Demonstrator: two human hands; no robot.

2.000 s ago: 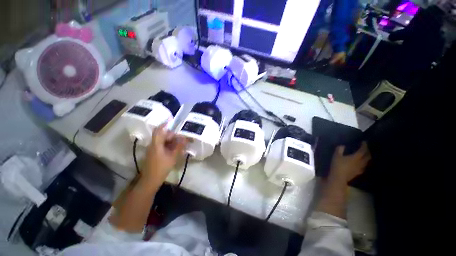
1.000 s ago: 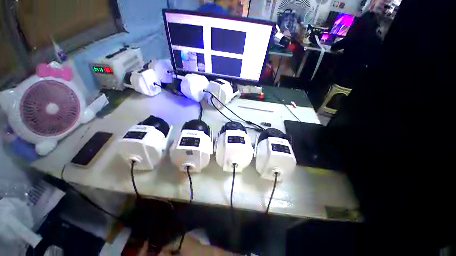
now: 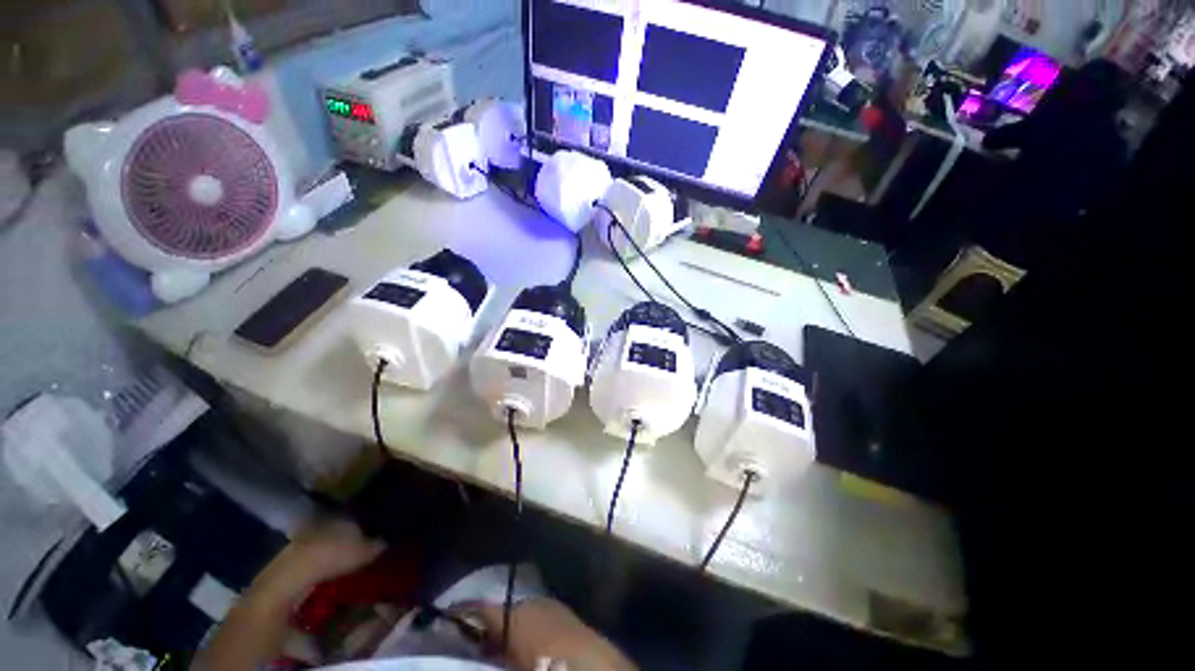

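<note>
Four white security cameras with black heads stand in a row on the bench: the leftmost (image 3: 414, 328), the second (image 3: 530, 364), the third (image 3: 642, 380) and the rightmost (image 3: 754, 426). A black cable runs from each over the front edge. The second camera's cable (image 3: 515, 479) hangs down to my right hand (image 3: 518, 629), low in my lap and partly cut off by the bottom edge. My right fingers seem closed around a dark lead there. My left hand (image 3: 328, 553) is blurred below the bench edge, over a red patch; its fingers are unclear.
A monitor (image 3: 754, 98) stands at the back, with white units (image 3: 574, 188) and a power supply (image 3: 393, 112) nearby. A pink and white fan (image 3: 197, 184) and a phone (image 3: 291, 309) are at the left. A black pad (image 3: 858, 400) lies at the right. A stool (image 3: 967, 288) stands beyond.
Both hands have left the bench top and are now below its front edge. The second camera's cable now hangs straighter and longer. The view has shifted, and the cameras remain in their row.
</note>
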